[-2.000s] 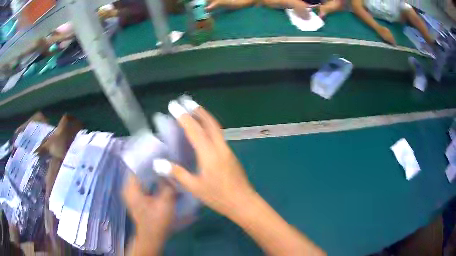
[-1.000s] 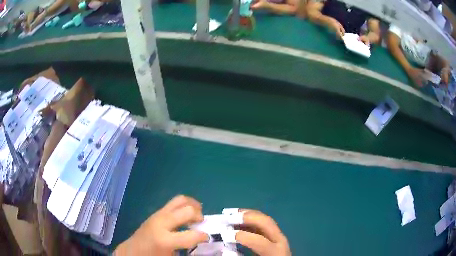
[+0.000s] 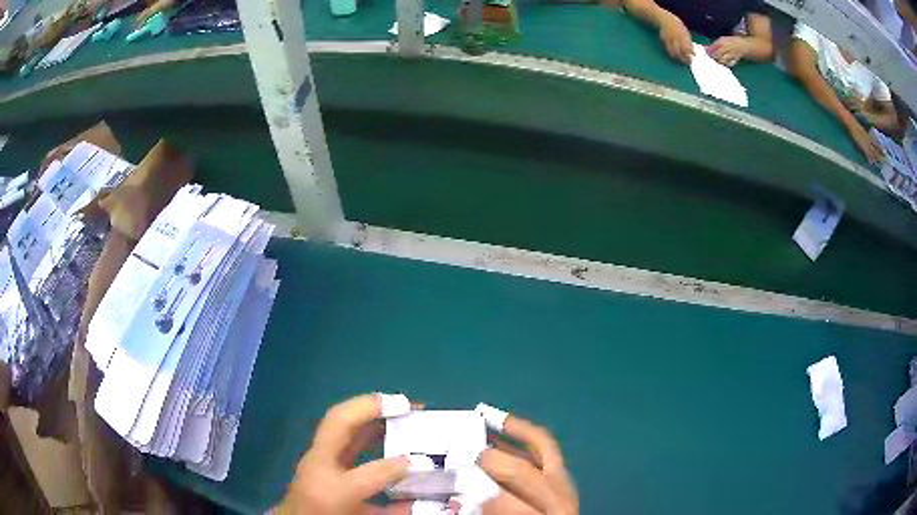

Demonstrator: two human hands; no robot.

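Note:
A small carton (image 3: 436,433) is held between both hands at the bottom centre, its white end towards me, with a dark gap and small white flaps at its mouth. My left hand (image 3: 347,458) grips its left side, with a white wrap on a fingertip. My right hand (image 3: 528,468) grips its right side, also with a white-wrapped fingertip. The carton's lower part is hidden by the fingers and the frame edge. A fanned stack of white and light-blue blanks (image 3: 181,332) lies to the left.
A brown shipping carton (image 3: 146,196) with more blanks stands at the far left. A white paper scrap (image 3: 828,397) lies at right. A metal post (image 3: 292,121) rises from the rail. An erected carton (image 3: 819,223) lies on the sunken belt. People's arms are across the belt.
Both hands first moved from beside the stack to the bottom centre with the carton, then rose slightly; its white end now shows more. The carton on the belt has shifted right.

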